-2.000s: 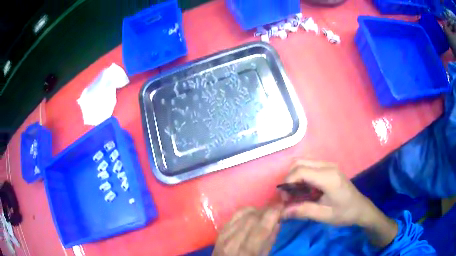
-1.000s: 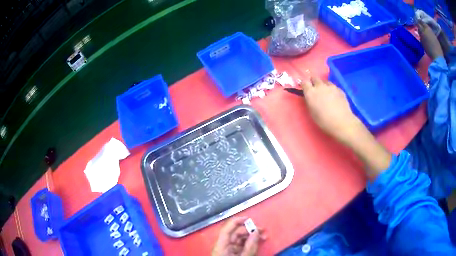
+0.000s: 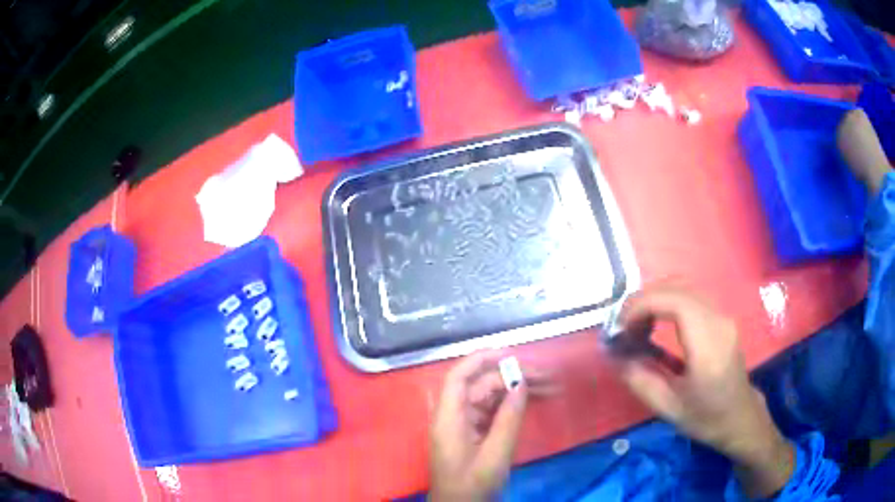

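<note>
My left hand (image 3: 476, 422) holds a small white plastic housing (image 3: 511, 374) between thumb and fingers, just below the metal tray's near edge; a dark opening shows at its lower end. My right hand (image 3: 687, 368) is to its right, blurred, holding a dark hand tool (image 3: 633, 345), nippers or pliers, in its curled fingers. A small whitish piece (image 3: 614, 319) shows at the tool's tip. The silver metal tray (image 3: 491, 348) carries many tiny clear slim pieces (image 3: 481, 235).
Large blue bin (image 3: 177, 392) with rows of white pieces on the left; small blue bin (image 3: 83, 294) beyond. White cloth (image 3: 240, 196), two far bins (image 3: 358, 108) (image 3: 569, 49), heaped white pieces (image 3: 618, 98), a clear bag (image 3: 687, 34). Another person's hand (image 3: 864, 147) is over the right bin (image 3: 795, 186).
My right hand has come back from the heap of white pieces to near my left hand, with a whitish piece now at the tool's tip. The view has shifted; another person's hand is over the right bin.
</note>
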